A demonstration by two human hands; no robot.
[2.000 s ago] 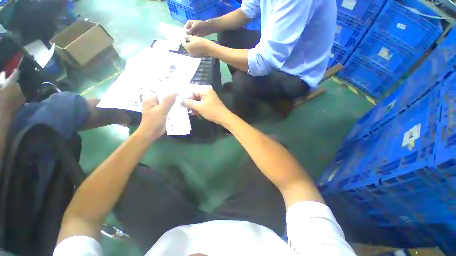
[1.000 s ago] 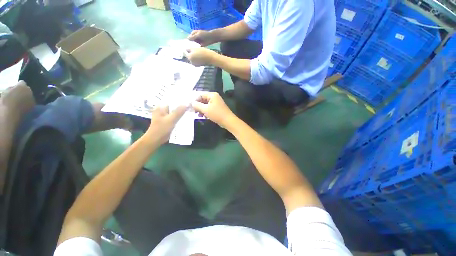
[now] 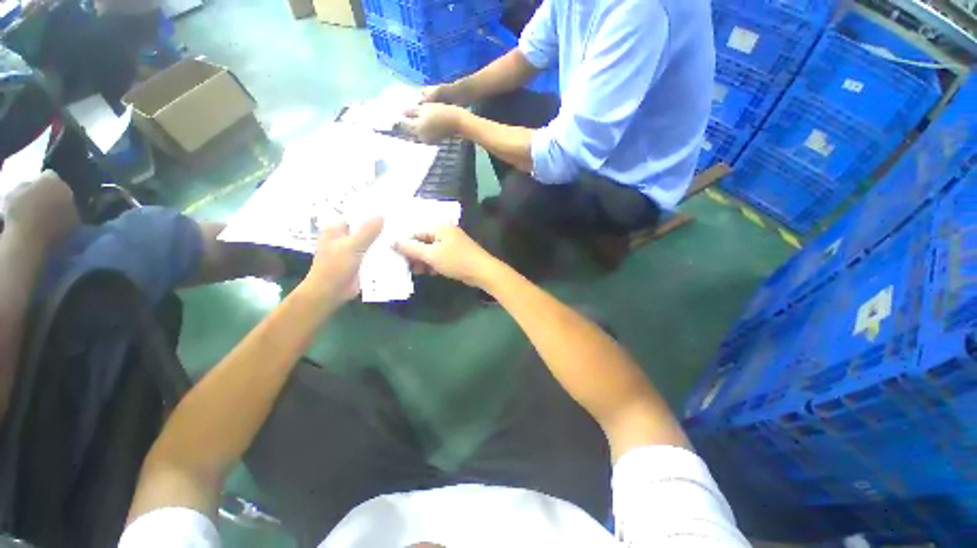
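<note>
My left hand (image 3: pixel 343 255) holds white paper slips (image 3: pixel 387 276) that hang down below its fingers, over the near edge of the large white sheet (image 3: pixel 281 196). My right hand (image 3: pixel 444 253) pinches a white slip (image 3: pixel 437 214) that sticks out above and beyond its fingers, close to the slips in my left hand. The slips' print is washed out, and I cannot tell how many there are. The sheet lies on a black gridded crate (image 3: pixel 454 171), with dark marks or small pieces on it that are too bright to read.
A person in a light blue shirt (image 3: pixel 632 96) sits across the crate, both hands on white paper. Another seated person's arm (image 3: pixel 41 219) is at left. Blue crates (image 3: pixel 857 310) are stacked high at right. An open brown carton (image 3: pixel 193 112) stands on the floor beyond.
The slip at my right hand now stands out more clearly above its fingers. The slips in my left hand sit slightly higher. The other person's hands have moved slightly right and lower.
</note>
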